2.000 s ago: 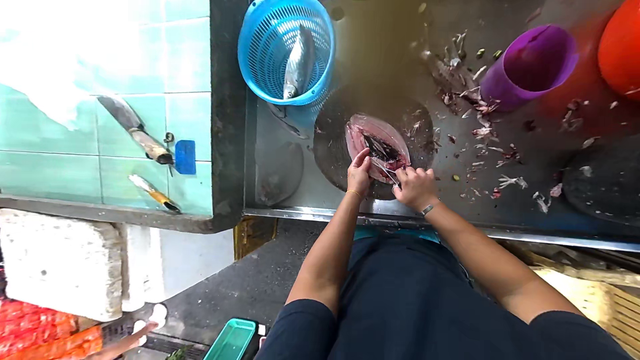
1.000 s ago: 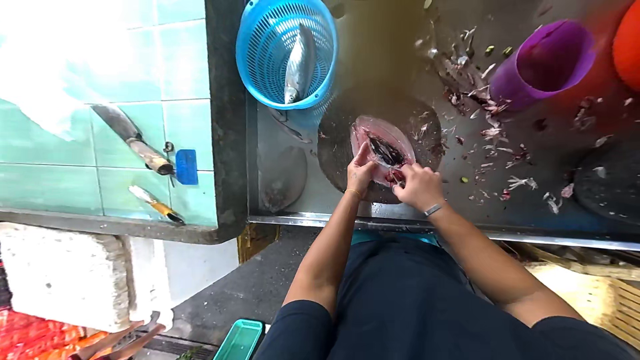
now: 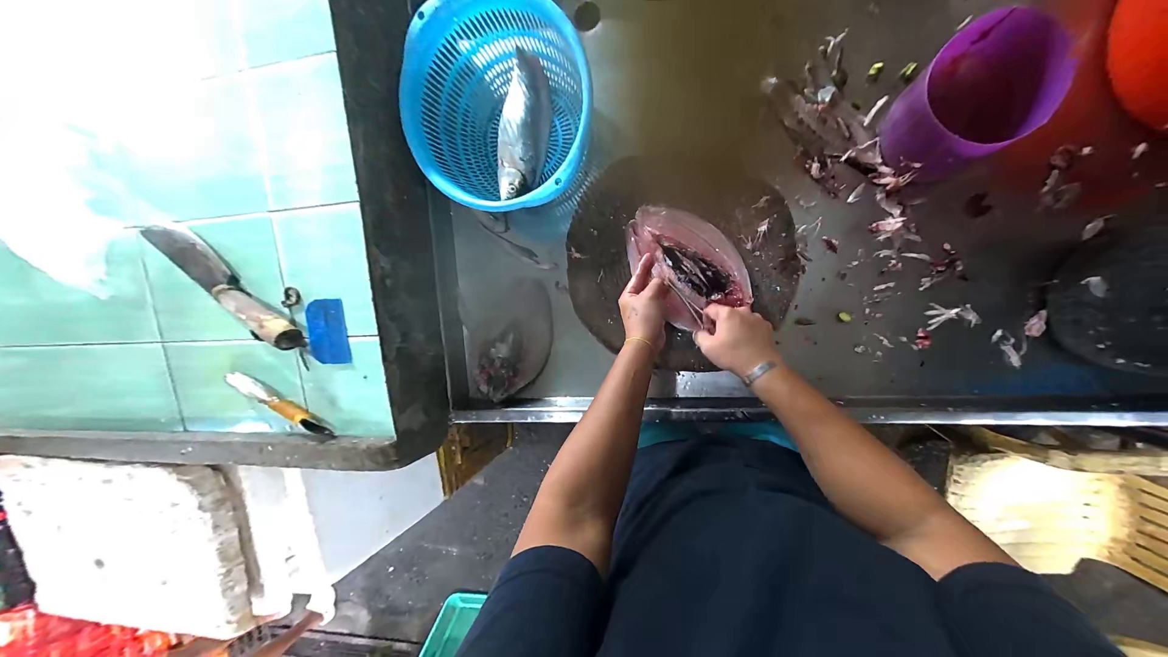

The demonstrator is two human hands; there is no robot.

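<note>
A split-open fish (image 3: 695, 235), pink inside with a dark belly cavity, lies on a round dark chopping board (image 3: 602, 306). My left hand (image 3: 644, 306) rests on the fish's left side, its fingers at the edge of the cavity. At the lower right edge, my right hand (image 3: 737, 338) is closed on a thin, light-coloured thing that reaches into the fish; whether it is a tool or a strip of fish is unclear. A whole silvery fish (image 3: 525, 123) lies in a blue plastic basket (image 3: 407, 109) beyond the board. Another opened fish (image 3: 511, 347) lies left of the board.
Fish scraps (image 3: 890, 228) litter the metal work surface near a purple plastic container (image 3: 912, 123). A cleaver (image 3: 192, 255) and a smaller knife with a yellow handle (image 3: 290, 412) lie on the green tiles at left. The metal rim (image 3: 876, 417) runs along my side.
My right hand has shifted from the fish's right part, one second ago, to its lower right edge. My left hand stays on the fish.
</note>
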